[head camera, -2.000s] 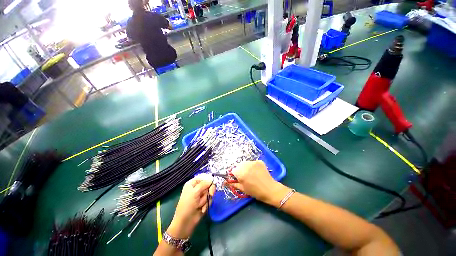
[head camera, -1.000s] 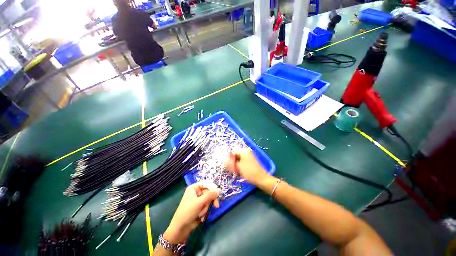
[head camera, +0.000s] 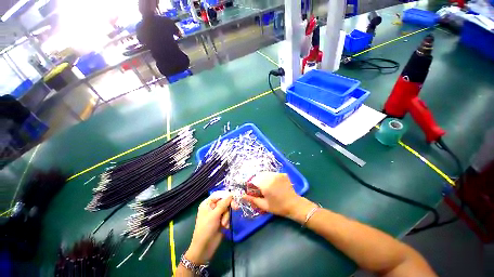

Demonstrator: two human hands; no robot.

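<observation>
My left hand (head camera: pixel 213 217) is shut on a thin black cable (head camera: pixel 233 251) that hangs down toward me at the near edge of a shallow blue tray (head camera: pixel 297 184). My right hand (head camera: pixel 273 193) is closed around small red-handled snips (head camera: pixel 252 189), mostly hidden by the fingers, close beside the left fingertips. The cable end between the hands is too small to make out. Loose white and silvery bits (head camera: pixel 249 157) fill the tray. A fanned bundle of black cables with pale ends (head camera: pixel 187 186) rests partly over the tray's left side.
Another pale-ended cable bundle (head camera: pixel 141 167) lies further left, with dark-ended cables (head camera: pixel 84 257) near left. Nested blue bins (head camera: pixel 327 97) stand on white paper. A ruler-like strip (head camera: pixel 341 149), green tape roll (head camera: pixel 390 131), red heat gun (head camera: pixel 409 94) and black cord (head camera: pixel 374 186) are right. A person sits beyond.
One second ago my right hand was blurred over the scraps, apart from the left; now it is back beside the left fingertips. The camera view has shifted slightly.
</observation>
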